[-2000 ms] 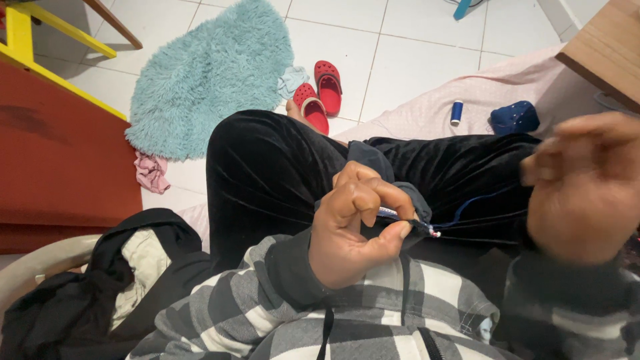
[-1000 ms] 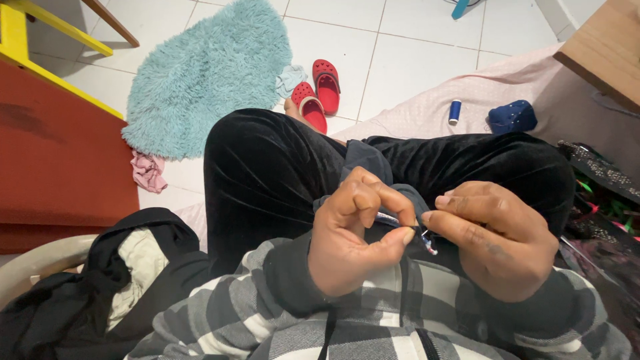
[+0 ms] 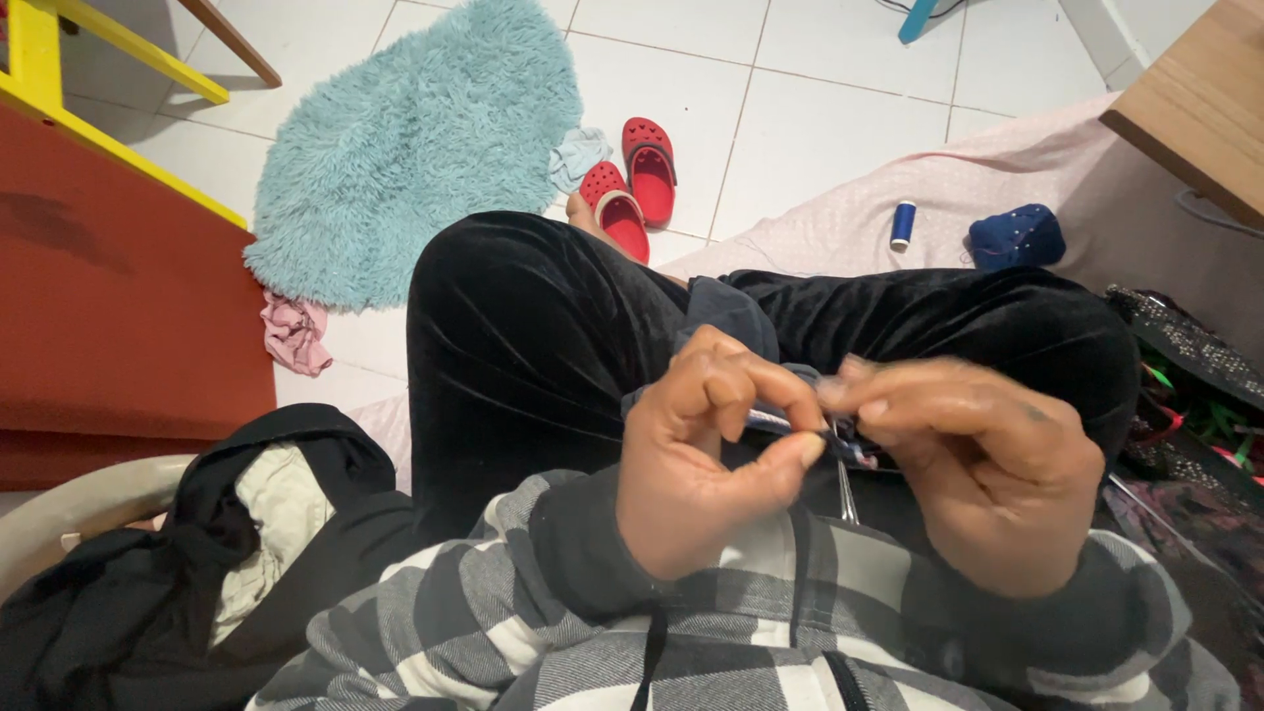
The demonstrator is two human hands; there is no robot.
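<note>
My left hand (image 3: 719,449) pinches the edge of a dark grey cloth (image 3: 733,314) between thumb and index finger, above my lap. Close on its right is my right hand (image 3: 973,459), blurred, with thumb and fingertips near the cloth's edge; whether it holds a needle or thread cannot be told. Part of the cloth, with a light strip along it, shows between the hands and lies over my crossed legs. Beyond my knee, a spool of blue thread (image 3: 903,225) stands out on a pink sheet, and a dark blue pincushion-like bundle (image 3: 1017,237) with pale dots lies to its right.
A turquoise shaggy rug (image 3: 425,158) and red clogs (image 3: 649,173) lie on white tiles. At left are a red panel with a yellow frame (image 3: 128,153) and a basket rim (image 3: 89,494) with dark clothes. A wooden furniture corner (image 3: 1195,109) juts in at upper right; sequined fabric (image 3: 1185,341) lies below.
My right hand, raised and blurred at the right two seconds ago, has come in beside my left hand. My left hand keeps its pinch on the cloth.
</note>
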